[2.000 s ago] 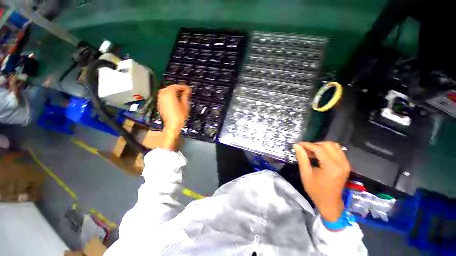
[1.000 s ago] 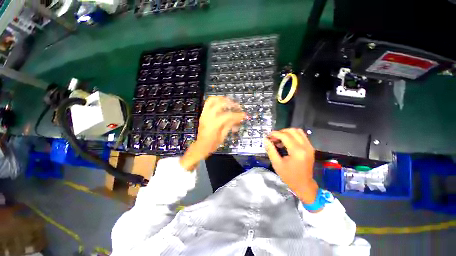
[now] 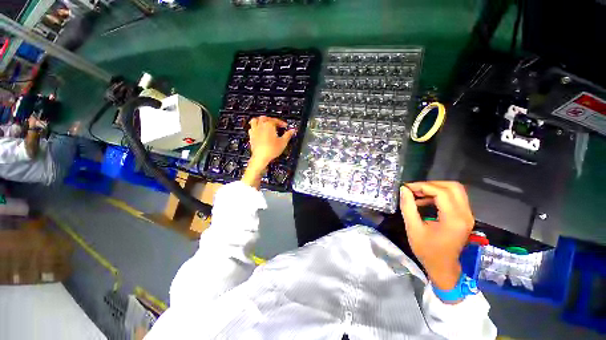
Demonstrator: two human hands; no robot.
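The black blister tray (image 3: 307, 61) lies on the green bench, with small dark parts in its pockets. The clear blister tray (image 3: 417, 66) lies to its right, with small shiny parts in its pockets. My left hand (image 3: 268, 141) is over the right middle of the black tray, thumb and fingers bent towards a pocket; whether it pinches a part is too small to tell. My right hand (image 3: 440, 222) is at the clear tray's near right corner, thumb and index fingertip together; whether something tiny is between them cannot be seen.
A yellow tape roll (image 3: 428, 122) lies right of the clear tray. Further right is a black machine base plate (image 3: 505, 182) with a silver-white fixture (image 3: 520, 138). A blue bin (image 3: 562, 272) hangs below the edge. A white-grey box (image 3: 174, 124) with a black hose stands left. A person's sleeve (image 3: 25, 159) shows far left.
My left hand has moved left from the clear tray to the black tray. My right hand stays near the clear tray's near right corner. The view has shifted, so the trays appear further right.
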